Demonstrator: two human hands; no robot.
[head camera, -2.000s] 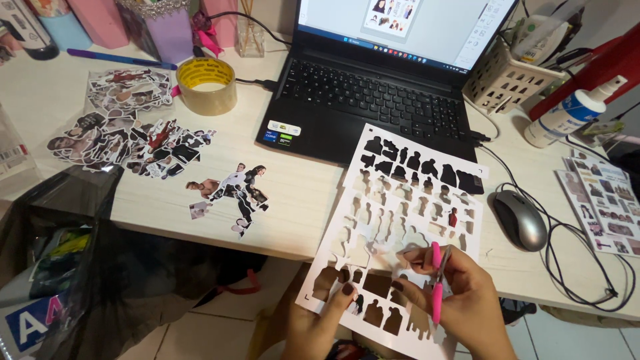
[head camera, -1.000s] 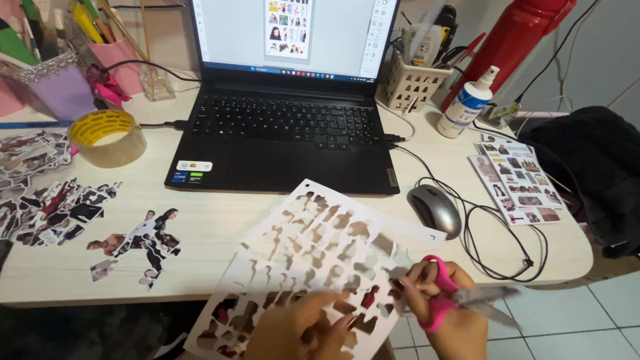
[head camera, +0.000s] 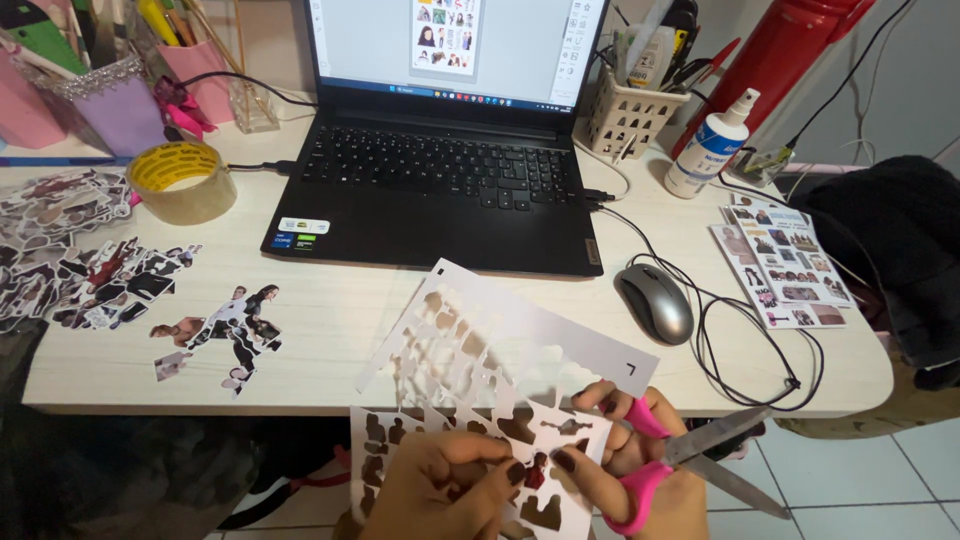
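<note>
Near the desk's front edge, my left hand (head camera: 457, 480) pinches a white sheet full of cut-out holes (head camera: 551, 510), thumb and forefinger beside a small red-clothed figure sticker (head camera: 535, 471) still in the sheet. My right hand (head camera: 622, 465) grips the sheet's right side with its thumb near that figure, and pink-handled scissors (head camera: 646, 480) hang on its fingers, blades apart and pointing right, away from the paper. A further part of perforated sheet (head camera: 525, 307) lies over the desk behind; whether it is the same sheet is unclear. Cut-out stickers (head camera: 225, 322) lie loose at the left.
A black laptop (head camera: 435, 225) stands at the back centre. Left are a tape roll (head camera: 184, 199) and a sticker pile (head camera: 112, 277). Right are a mouse (head camera: 655, 304) with looped cable, printed sticker sheets (head camera: 795, 270), a spray bottle (head camera: 705, 154) and a holder basket (head camera: 630, 112).
The perforated sheet has been turned and brought lower toward me. The scissors, upright against the sheet two seconds ago, now point right. The view has shifted to the right.
</note>
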